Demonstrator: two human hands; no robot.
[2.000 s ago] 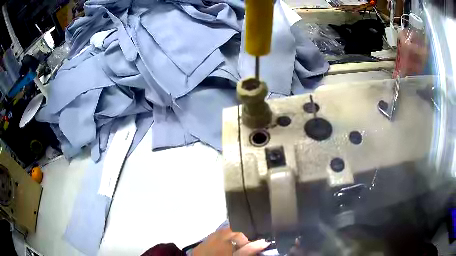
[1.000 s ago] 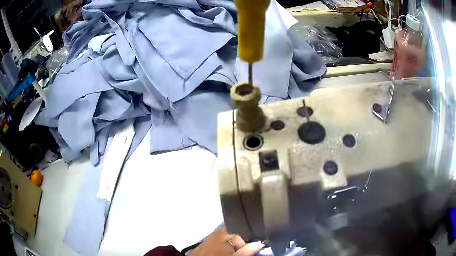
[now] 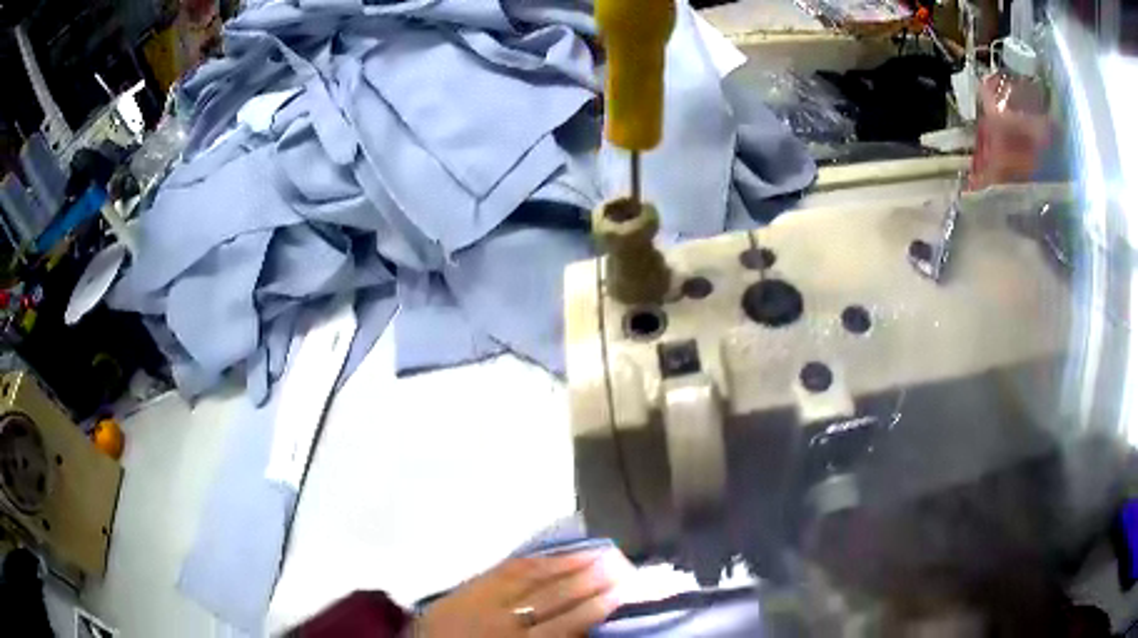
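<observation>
My left hand [image 3: 530,601], with a ring and a dark red sleeve, lies on light blue cloth [image 3: 699,621] at the bottom centre and holds it down. The fingertips point right, beside the area under the cream sewing machine head [image 3: 774,343]. A dark line or strip runs along the cloth right of the fingers. The thumb is hidden. The needle and presser foot are unclear below the head. My right hand is not in view.
A large heap of blue cut pieces [image 3: 474,137] lies behind the table. A white strip [image 3: 312,393] lies on a blue piece at left. A yellow-handled tool [image 3: 634,75] stands above the head's post. A cream unit [image 3: 56,480] is at far left.
My left hand and the cloth show higher in the picture, with more of both in view. More cloth with a dark edge shows beneath the head. The view has shifted slightly.
</observation>
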